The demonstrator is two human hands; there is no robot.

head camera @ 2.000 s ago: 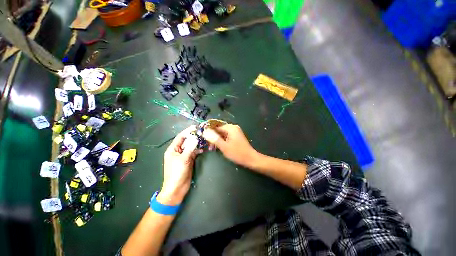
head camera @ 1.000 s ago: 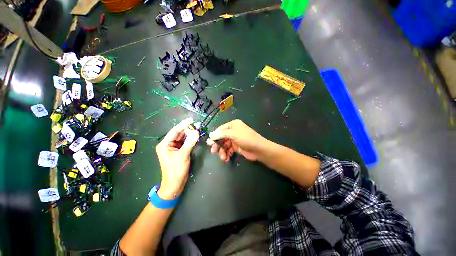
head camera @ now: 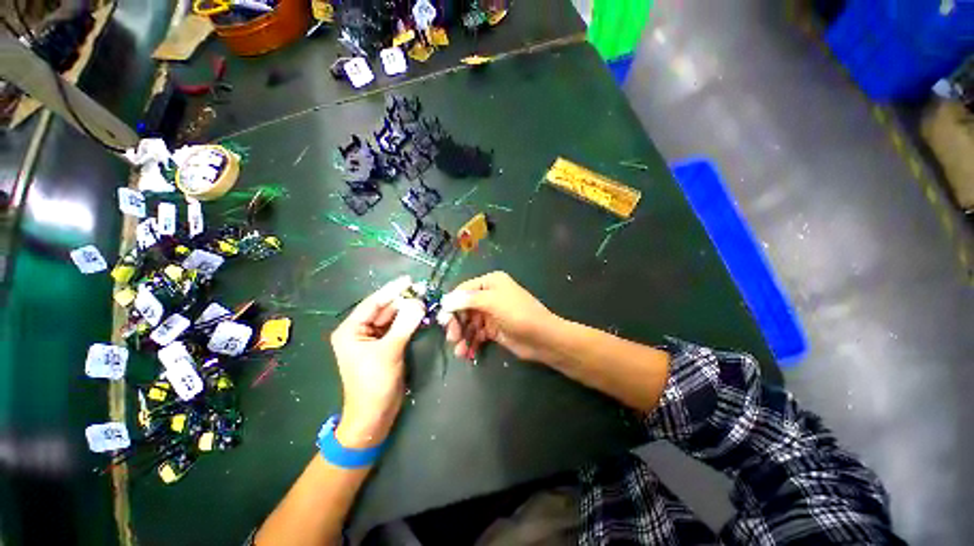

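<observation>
My left hand (head camera: 376, 331), with a blue band at the wrist and white coverings on the fingertips, holds a small dark circuit board (head camera: 429, 303) by its left side. My right hand (head camera: 489, 311) pinches the board's right side or its wires between thumb and finger. Dark lead wires run up from the board to an orange pad (head camera: 472, 233) lying just beyond the hands. A thin wire hangs below the fingers. The board's detail is too small to tell. Black plastic brackets (head camera: 391, 149) lie in a loose pile beyond the hands.
Wired modules with white pads (head camera: 182, 368) are heaped at left. A tape roll (head camera: 206, 172) and an orange basket (head camera: 254, 30) stand at upper left. More modules (head camera: 411, 27) lie at the far end. An orange-yellow strip (head camera: 593, 188) lies at right. Green scraps (head camera: 385, 235) lie near the brackets.
The orange pad, earlier at the right fingers, now lies beyond the hands on its extended wires. Since one second ago, both hands appear slightly lower as the view shifted, still at the board.
</observation>
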